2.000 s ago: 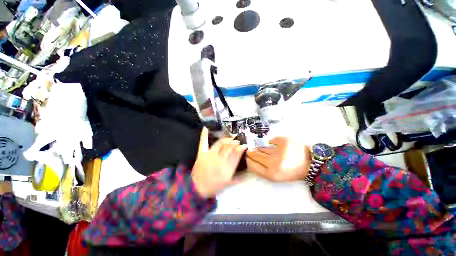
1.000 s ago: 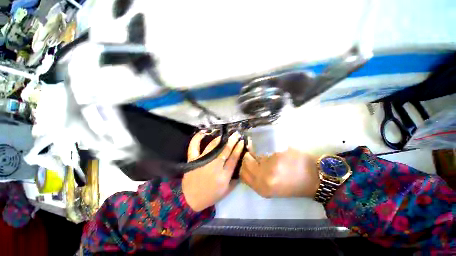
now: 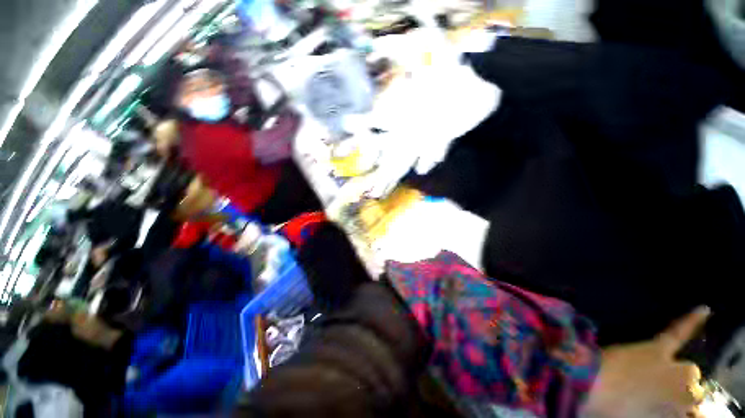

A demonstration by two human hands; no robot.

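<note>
The frame is strongly blurred. The black garment panel (image 3: pixel 588 171) spreads over the right half of the view. My left hand (image 3: pixel 653 375) is at the lower right, beside the black cloth, with one finger stretched up against it. Its other fingertips are blurred near the picture's right side, so its hold cannot be told. My right hand is out of the picture. The needle area is not discernible.
White cloth scraps (image 3: pixel 445 102) and a yellow tape roll (image 3: pixel 351 163) lie left of the panel. A grey-white fan or motor housing (image 3: pixel 331 86) is behind. A masked person in red (image 3: pixel 220 159) is at left. A blue crate (image 3: pixel 282 290) is below, near a dark brown padded garment (image 3: pixel 351 351).
The view has swung left, away from the machine head. My left hand now shows at the lower right, and my right hand, the scissors and the machine head have left the picture.
</note>
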